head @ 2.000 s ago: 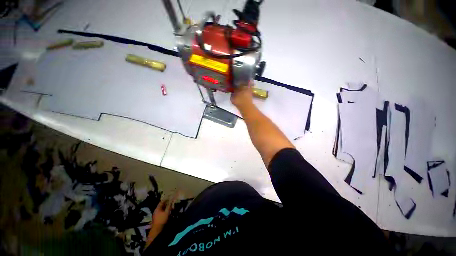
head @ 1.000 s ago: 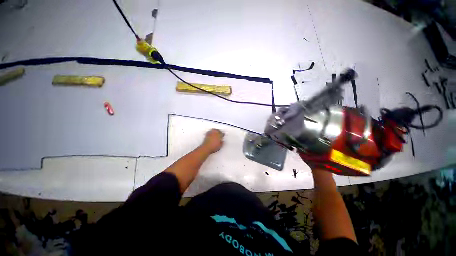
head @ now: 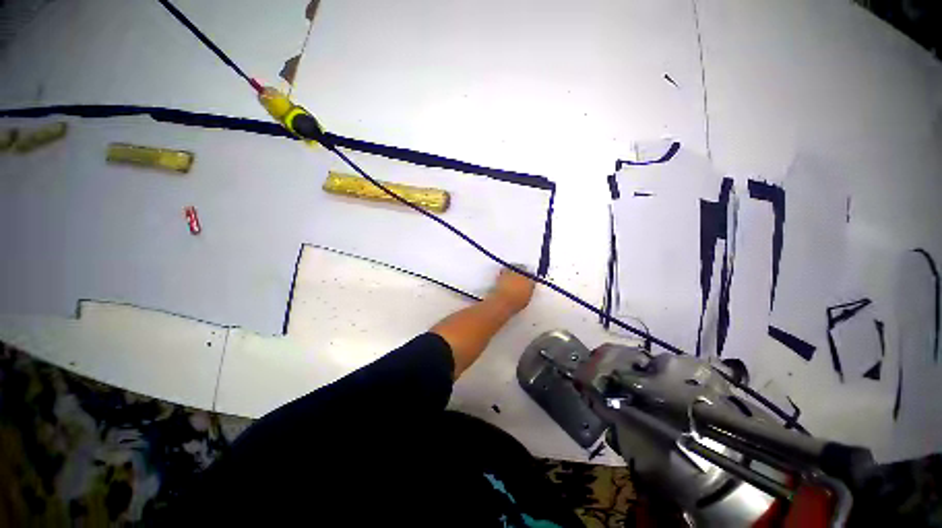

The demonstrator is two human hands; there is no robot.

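Observation:
The cutting machine (head: 702, 433) is at the lower right, partly cut off by the frame's bottom edge. Its flat metal base plate (head: 563, 392) is near the table's front edge, apart from the fabric lay. The lay is topped by a pale paper marker (head: 238, 196) with black fabric edges. My left hand (head: 508, 289) is at the lay's right front corner, beside the black cable; its fingers are too unclear to tell a grip. My right hand is not visible; the machine covers that area.
Yellow-gold weights (head: 387, 193) and a small red item (head: 192, 220) lie on the paper. The power cable with its yellow-black connector (head: 294, 116) crosses the lay towards the machine. Cut pieces (head: 661, 248) with black edges lie to the right. Dark scraps (head: 62, 433) cover the floor.
The machine has moved from over the lay to the lower right, off the lay. My left hand has come from low by my body onto the table, then right to the lay's corner.

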